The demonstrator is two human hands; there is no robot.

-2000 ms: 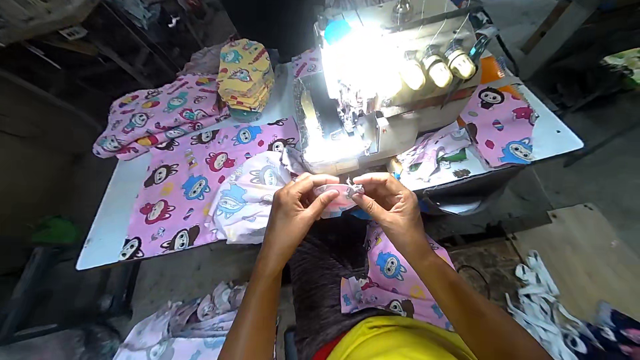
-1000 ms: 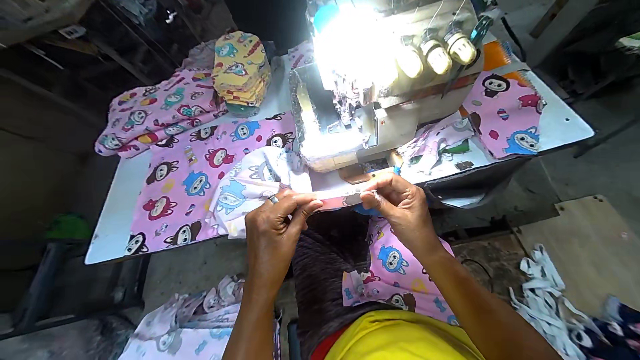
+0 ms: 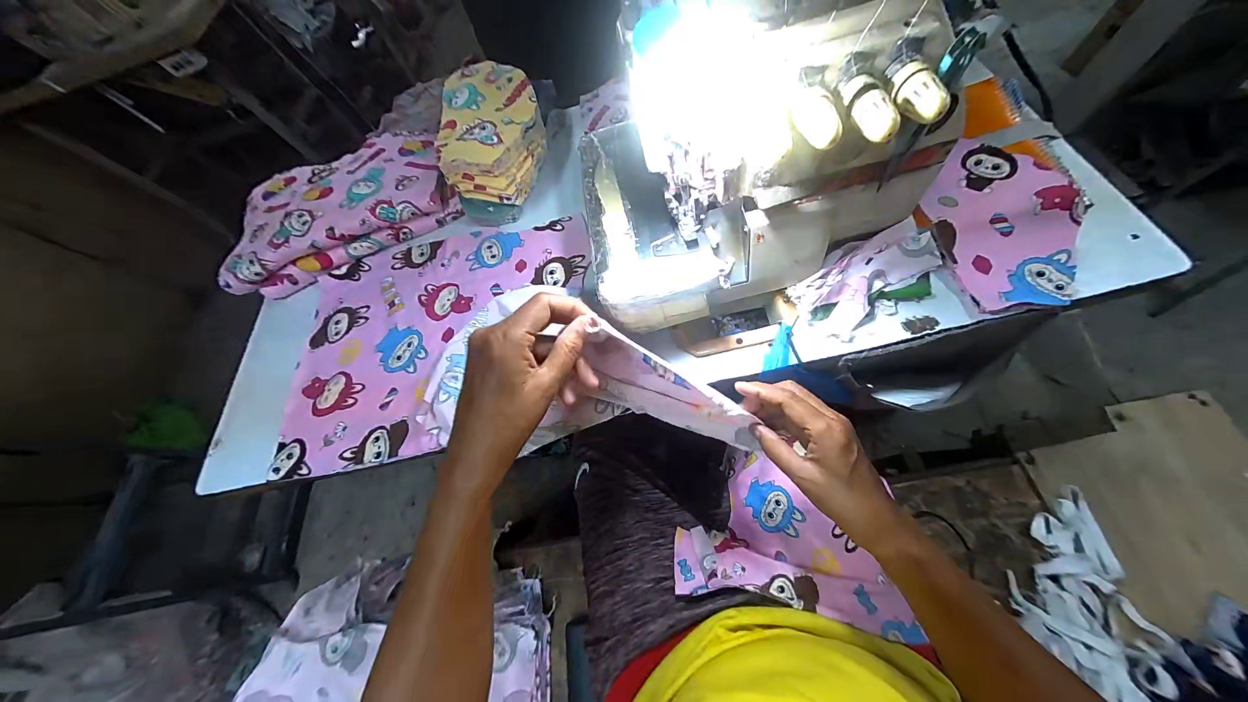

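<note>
My left hand (image 3: pixel 531 366) pinches one end of a folded light fabric piece (image 3: pixel 673 395) between thumb and fingers. Lower and to the right, my right hand (image 3: pixel 804 444) grips its other end, so the edge stretches slanting between them. Both hands are in front of a lit sewing machine (image 3: pixel 780 214). Behind my left hand, white printed fabric (image 3: pixel 450 375) lies on a pink cloth with cartoon figures (image 3: pixel 366 331). Another pink printed cloth (image 3: pixel 814 531) rests on my lap, below my right hand.
A stack of yellow printed pieces (image 3: pixel 492 127) stands at the back left of the white table (image 3: pixel 234 429), beside bunched pink fabric (image 3: pixel 341 210). Fabric scraps (image 3: pixel 868 278) lie right of the machine. White strips (image 3: pixel 1072 565) are on the floor at right, and more printed fabric (image 3: pixel 327 648) is at lower left.
The hands were close together at a small strip; now they are farther apart with a wider fabric piece stretched between them. My left hand has risen relative to my right.
</note>
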